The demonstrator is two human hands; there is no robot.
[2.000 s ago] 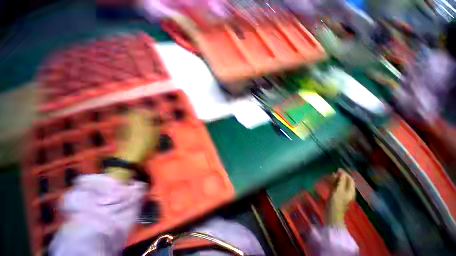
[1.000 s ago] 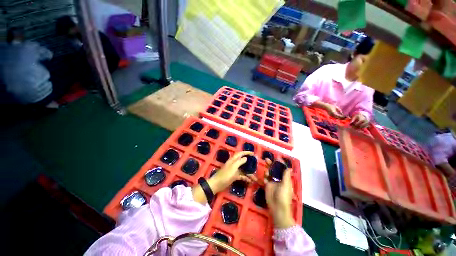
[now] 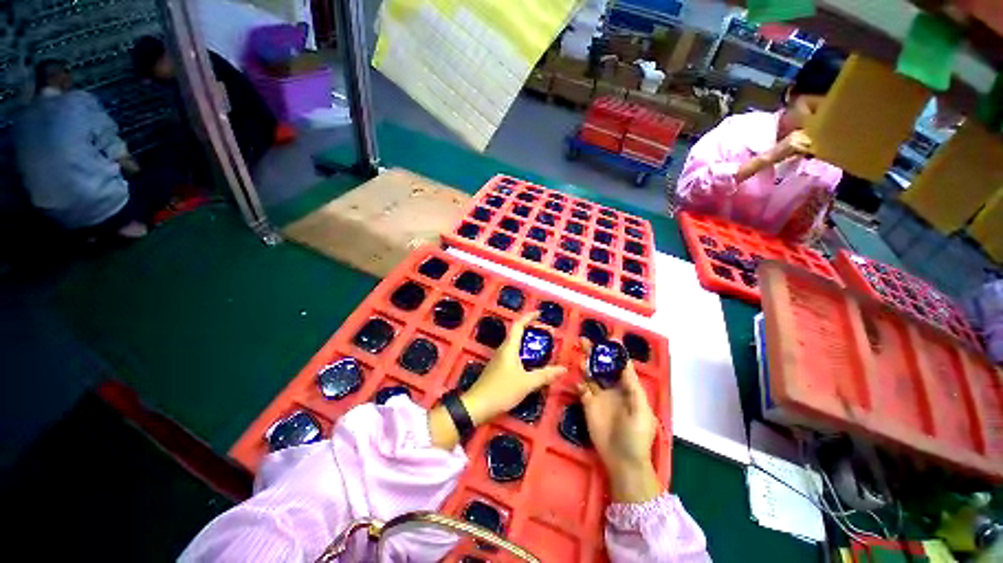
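My left hand [image 3: 508,379] holds a black rounded watch body [image 3: 536,348] with a lit white-blue display, over the near red compartment tray [image 3: 555,489]. My right hand [image 3: 618,423] holds another watch body [image 3: 606,362], also lit, at its fingertips. The two units are side by side and apart. Many pockets of the near tray hold dark units, such as one left of centre [image 3: 419,355]; pockets at the lower right hold none. My left forearm and sleeve hide part of the tray.
A second filled tray [image 3: 561,241] lies behind. White paper [image 3: 704,379] and a raised long-slot tray [image 3: 880,374] are at right. A tan board [image 3: 379,220] is back left. A yellow-white sheet [image 3: 467,61] hangs by a metal post. A person in pink [image 3: 737,165] sits across the bench.
The displays of both held units now show lit. My hands hold nearly the same place, slightly further apart. The person opposite has raised a hand towards the head.
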